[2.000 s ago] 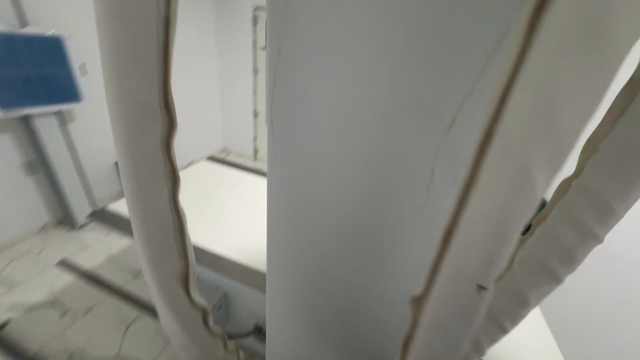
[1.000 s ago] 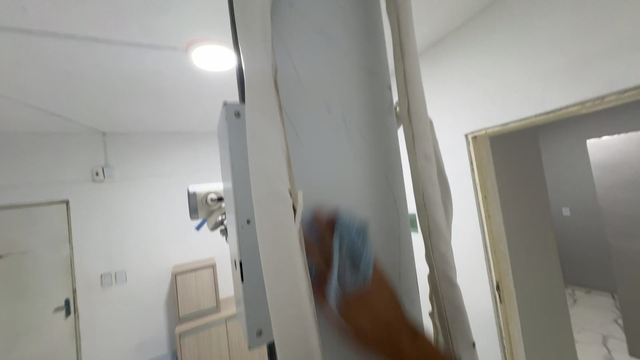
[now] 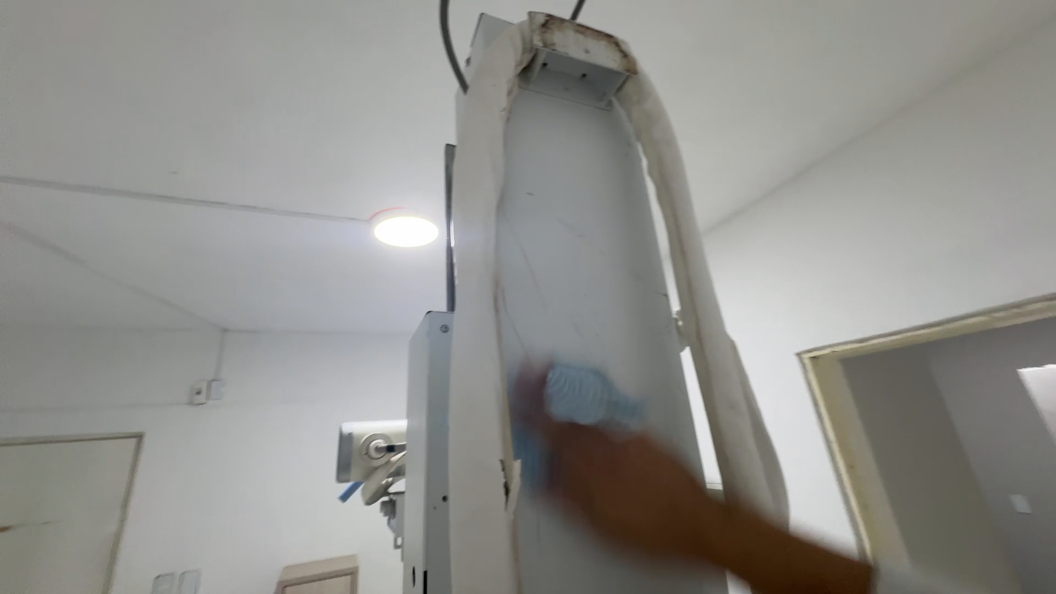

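My right hand (image 3: 619, 487), blurred by motion, reaches in from the lower right and is closed on a light blue cloth (image 3: 582, 396). The cloth lies against the grey-white face of a tall metal column (image 3: 586, 264), which bears thin scratches and marks. White sleeve-covered cable bundles run down both sides of this column, one at the left (image 3: 476, 272) and one at the right (image 3: 689, 239). Their upper ends meet a stained metal bracket (image 3: 582, 43) at the top. My left hand is out of view.
A metal housing (image 3: 427, 454) and a white device with a round knob (image 3: 371, 450) stand left of the column. A round ceiling lamp (image 3: 406, 228) is lit. At the right is a doorway frame (image 3: 841, 462); a door (image 3: 62, 511) and a wooden cabinet (image 3: 320, 573) are at lower left.
The view has tilted up to the column's top. My hand with the blue cloth, absent from the oldest frame, shows on the column one second ago and now.
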